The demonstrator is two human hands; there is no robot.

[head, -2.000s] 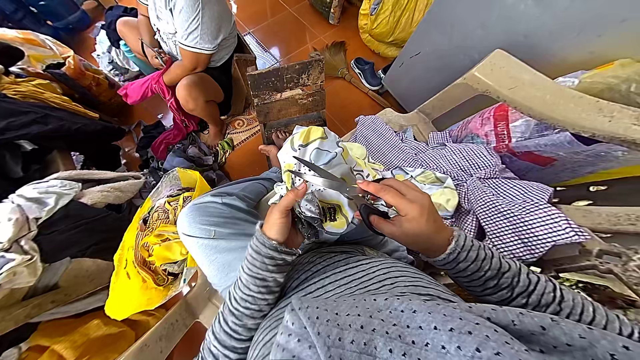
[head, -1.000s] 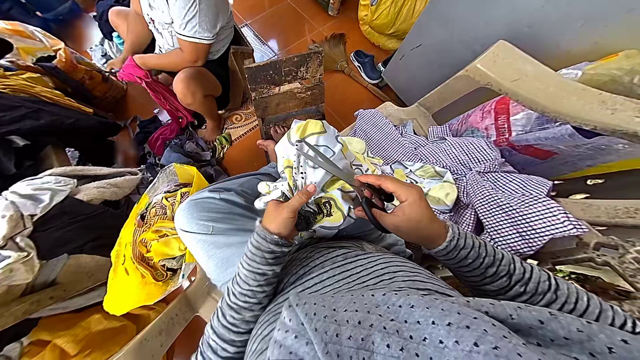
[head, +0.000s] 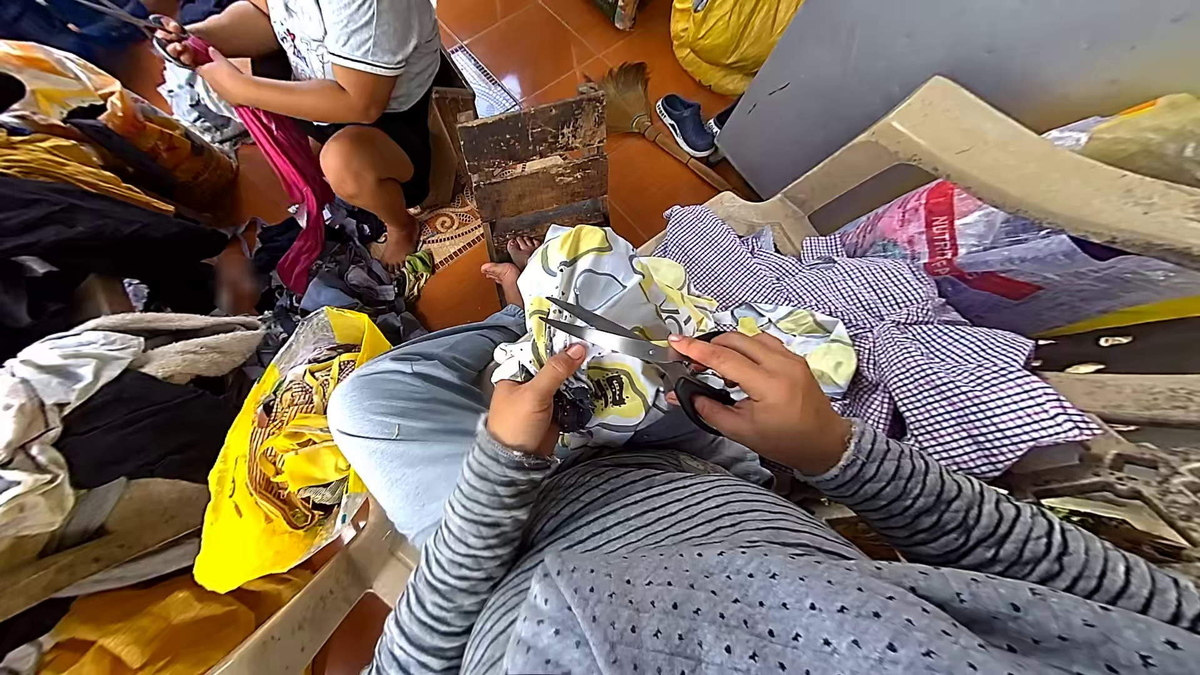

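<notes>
My right hand (head: 764, 394) is closed on the black handles of a pair of scissors (head: 623, 345), whose blades stand slightly apart and point left over the cloth. Thumb on top, my left hand (head: 530, 398) grips the near left edge of a white printed cloth (head: 581, 272) with yellow and grey shapes. A bunched dark piece lies at that hand's fingers. The cloth rests over my lap and spreads right, onto a purple-and-white checked cloth (head: 900, 328). Whether the blades have fabric between them is hard to tell.
A yellow plastic bag (head: 230, 506) of fabric stands left of my knee. Another person (head: 347, 75) sits at upper left with scissors and pink cloth. Ahead are a worn wooden stool (head: 539, 159), a broom (head: 628, 98) and a shoe (head: 686, 125). A beige plastic chair's arm (head: 1012, 159) is at right.
The scissors have shifted over the printed cloth, and their blades have changed their spread. At upper left the other person's hands have risen with the pink cloth.
</notes>
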